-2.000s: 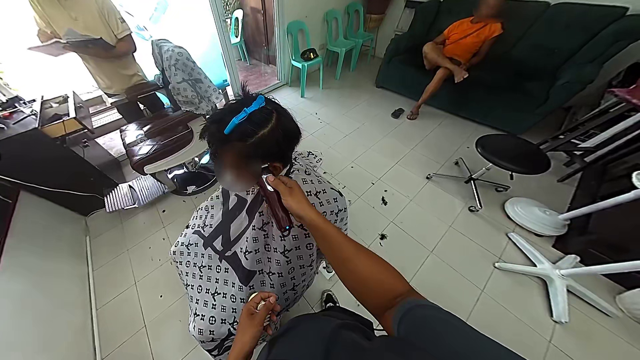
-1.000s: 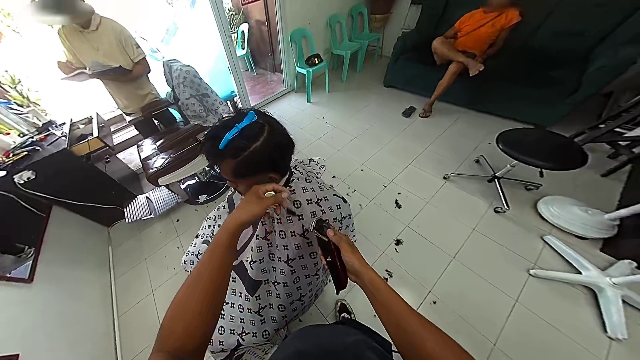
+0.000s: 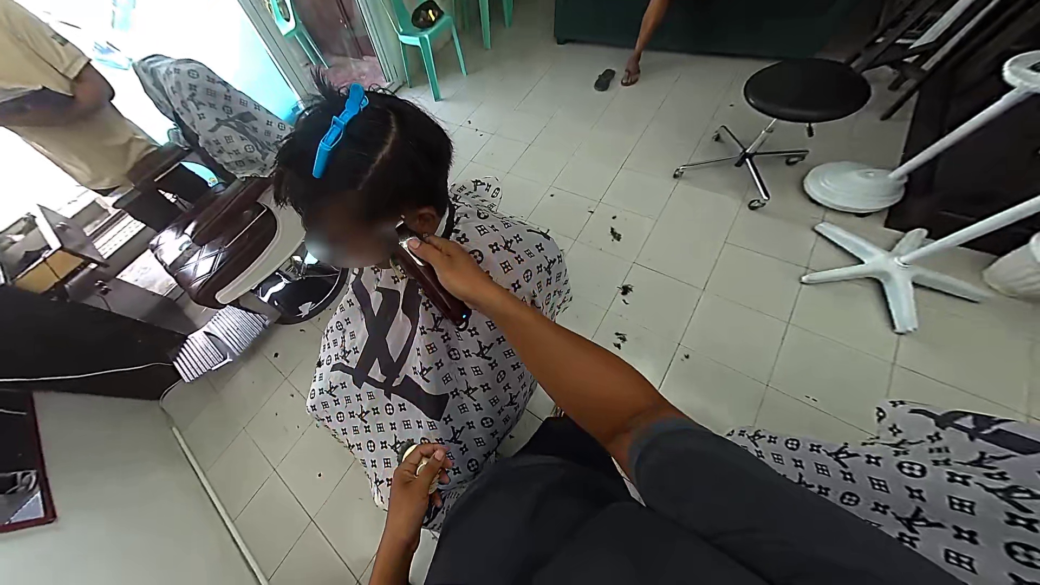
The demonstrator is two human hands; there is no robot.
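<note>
A seated person wears a white patterned barber's cape, with a blue hair clip in the dark hair. My right hand grips a dark red hair clipper, its head at the side of the person's face near the ear and its body slanting down over the cape. Low at the cape's front, my left hand has its fingers curled around a small pale object that I cannot make out.
A brown barber chair stands at the left, near a standing person. At the right are a black wheeled stool and white stand bases. Hair clippings lie on the tiles. Another patterned cape shows at the lower right.
My left hand has dropped from beside the person's head to the cape's lower front. My right hand has raised the clipper from over the cape to the side of the face.
</note>
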